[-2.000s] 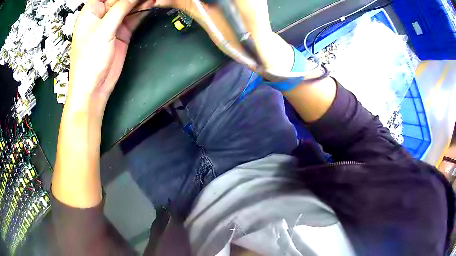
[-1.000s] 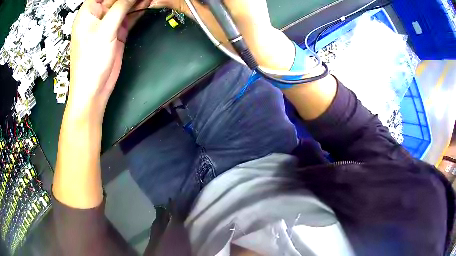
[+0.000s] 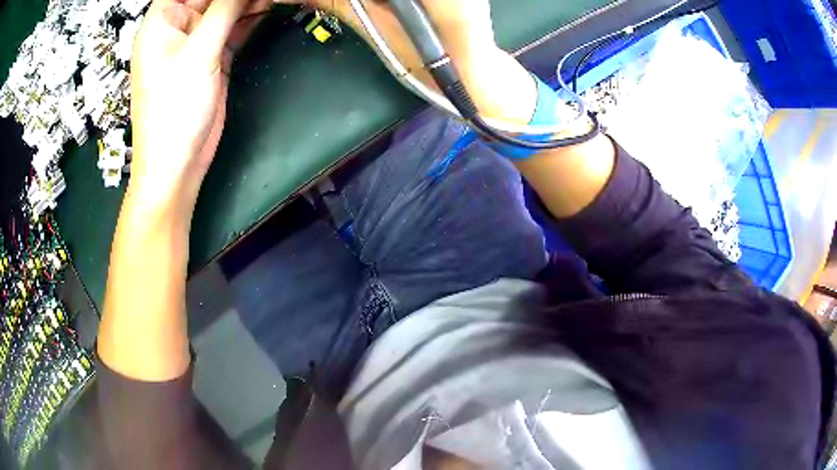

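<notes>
My right hand (image 3: 459,46), with a blue wrist band, is at the top centre, closed around the dark handle of a soldering iron (image 3: 425,41). The iron's tip is not visible. Its cord curves over my wrist. My left hand (image 3: 179,73) is at the top left, its fingertips cut off by the upper edge; what they grip cannot be told. A small circuit board with a yellow component (image 3: 320,34) hangs between my hands near the top edge, with a thin dark wire beside it.
White housings (image 3: 64,92) are piled on the green mat (image 3: 284,110) at left. Rows of boards with wires (image 3: 37,340) stand at far left. A blue tote (image 3: 766,220) with a whitish plastic sheet (image 3: 679,119) is at right. Another blue bin (image 3: 780,55) is at the upper right.
The yellow component and board have moved slightly up. The iron's handle has tilted and shifted a little. My left hand has barely moved.
</notes>
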